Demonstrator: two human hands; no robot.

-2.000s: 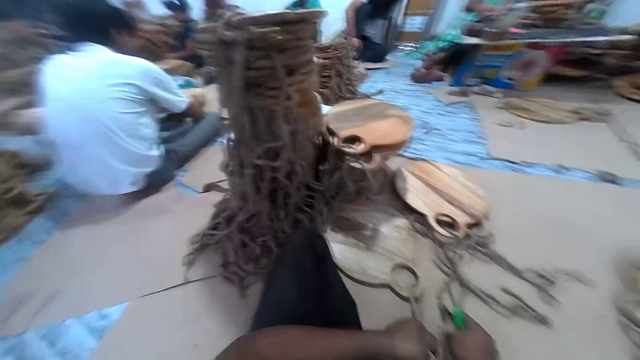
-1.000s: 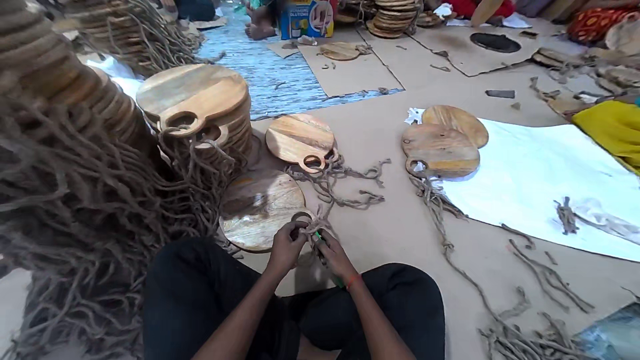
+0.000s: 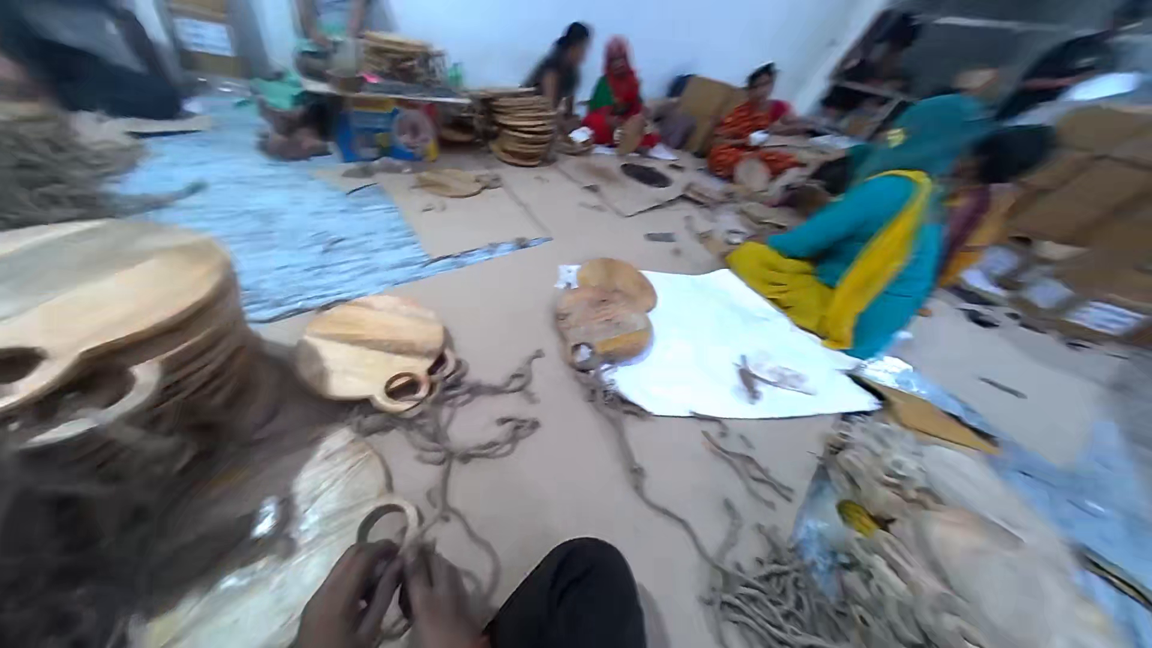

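At the bottom, left of centre, my left hand (image 3: 351, 598) grips the ring handle of a round wooden board (image 3: 337, 486) lying by my legs. My right hand (image 3: 436, 594) is beside it, fingers bent on a cord (image 3: 427, 526) at that ring; blur hides the exact hold. Beyond my hands, a second round board (image 3: 373, 346) with a ring handle rests on the floor, knotted brown cords (image 3: 459, 423) about it. A tall stack of boards (image 3: 117, 297) rises at the left.
Two boards (image 3: 603, 315) overlap the edge of a white sheet (image 3: 720, 351). Loose cords (image 3: 774, 585) and a plastic bag (image 3: 963, 540) lie at the lower right. A seated person (image 3: 873, 243) is at the right; several others sit by the back wall. Cartons (image 3: 1098, 198) are stacked far right.
The view has swung to the right. My hands remain together at the ring handle of the nearest board.
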